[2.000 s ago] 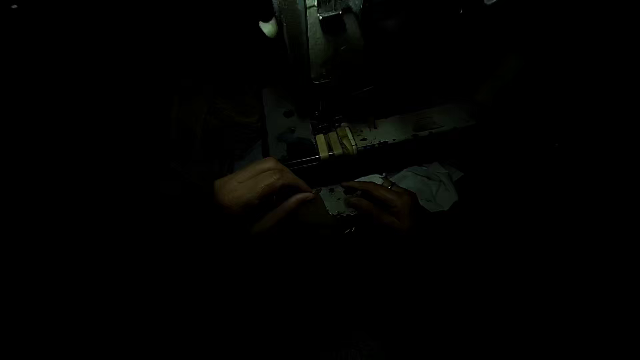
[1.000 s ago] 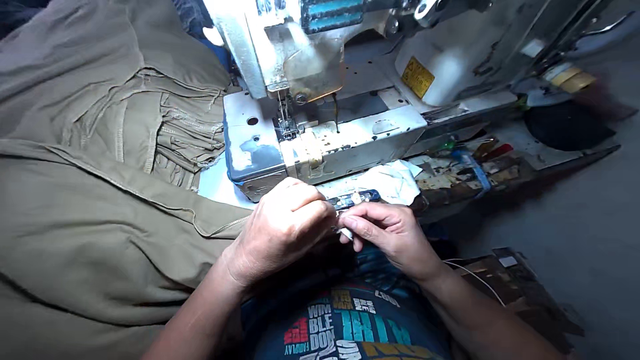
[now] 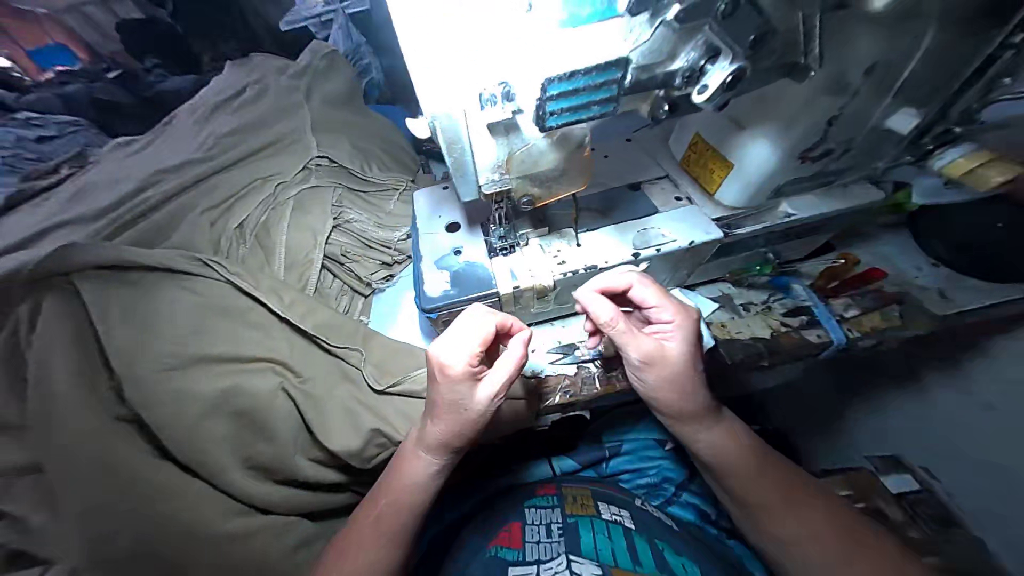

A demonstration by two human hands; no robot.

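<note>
My left hand is raised in front of the sewing machine's bed, thumb and forefinger pinched together. To its right is my right hand, its thumb and forefinger also pinched. Whether a fine thread lies between the fingertips cannot be made out. Thread snips show their blades beside the lower fingers of my right hand; their handles are hidden, and I cannot tell if the hand holds them. Behind both hands stands an industrial sewing machine, its presser foot above the bed.
Khaki fabric lies heaped on the left, its edge near my left hand. On the right, the worn table edge holds a red-handled tool, a blue strip and scraps. A round black item lies farther right.
The scene has gone from nearly dark to brightly lit. My hands, close together a second ago, are now apart, with the snips visible between them.
</note>
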